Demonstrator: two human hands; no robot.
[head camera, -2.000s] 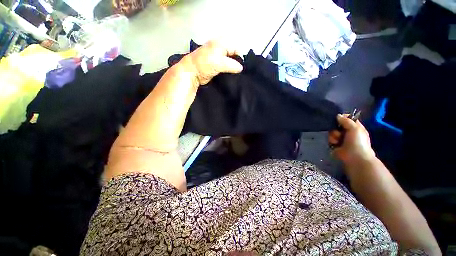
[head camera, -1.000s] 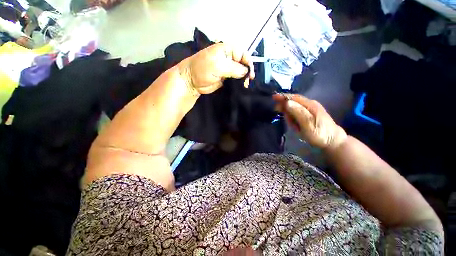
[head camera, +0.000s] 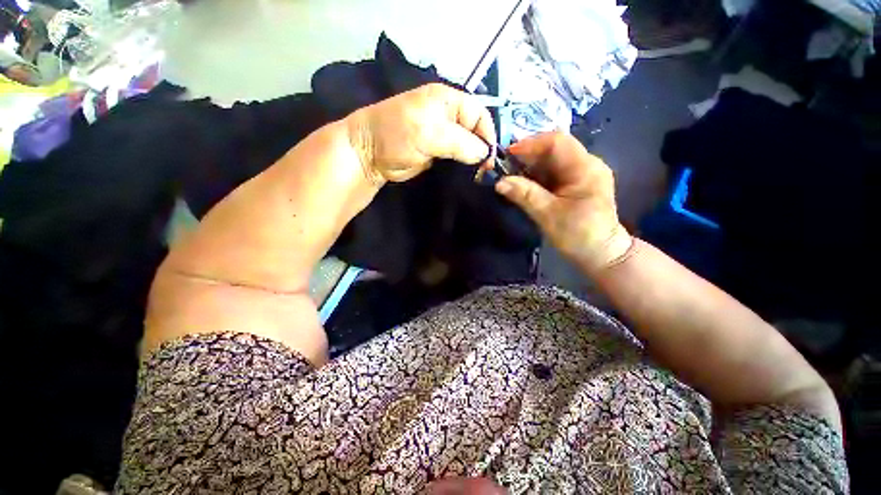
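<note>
A black garment (head camera: 415, 218) hangs below my left hand and over the table edge, with a pointed fold standing up behind the hand. My left hand (head camera: 430, 131) is closed on the garment's edge, fingertips pinching it. My right hand (head camera: 565, 189) is just right of it and holds small dark thread snips (head camera: 506, 164), tips pointing at the left fingertips. The blades are small and partly hidden by the fingers. I cannot make out a thread.
A pale table top (head camera: 280, 48) lies ahead. A black garment pile (head camera: 87, 222) is at left, with a clear plastic bag (head camera: 121, 58) behind. A white garment stack (head camera: 580, 48) lies beyond the table end. Another black pile (head camera: 792, 184) is at right by a blue edge (head camera: 684, 201).
My right hand has let go of the stretched cloth at right and moved left to my left hand, snips at the fingertips. The stretched cloth now hangs slack.
</note>
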